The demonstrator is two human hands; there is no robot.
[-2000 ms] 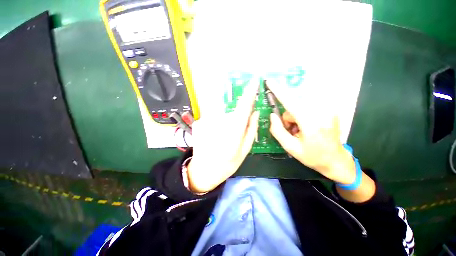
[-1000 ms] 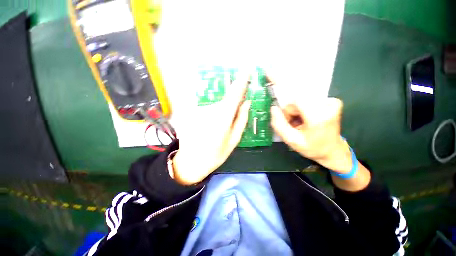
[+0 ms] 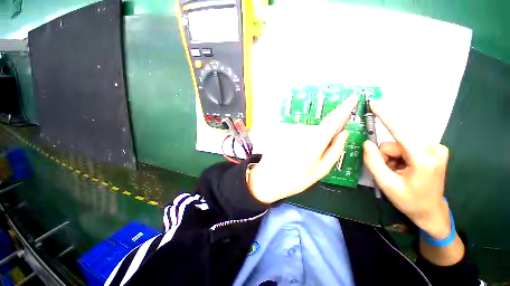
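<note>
A green PCB panel [image 3: 345,167] lies on white paper [image 3: 358,44], partly hidden by my hands. My left hand [image 3: 305,153] lies over the panel with its fingertips together near the panel's upper part; a thin part of a probe shows at its fingertips. My right hand [image 3: 411,170] grips a dark test probe [image 3: 371,127] between thumb and fingers, its tip at the panel's upper part. A yellow-edged digital multimeter [image 3: 217,72] lies to the left, its dial pointing up. Test leads [image 3: 237,138] run from its lower end.
A black mat [image 3: 81,84] lies at the left of the green bench. A blue bin [image 3: 118,251] stands low at the left beside metal bars. Yellow-black tape [image 3: 100,181] runs along the near side. A blue strap [image 3: 442,229] is on my right wrist.
The view has swung left, so the bench things appear further right and the phone is out of view. Both hands remain over the panel, with the probe tips near its upper part.
</note>
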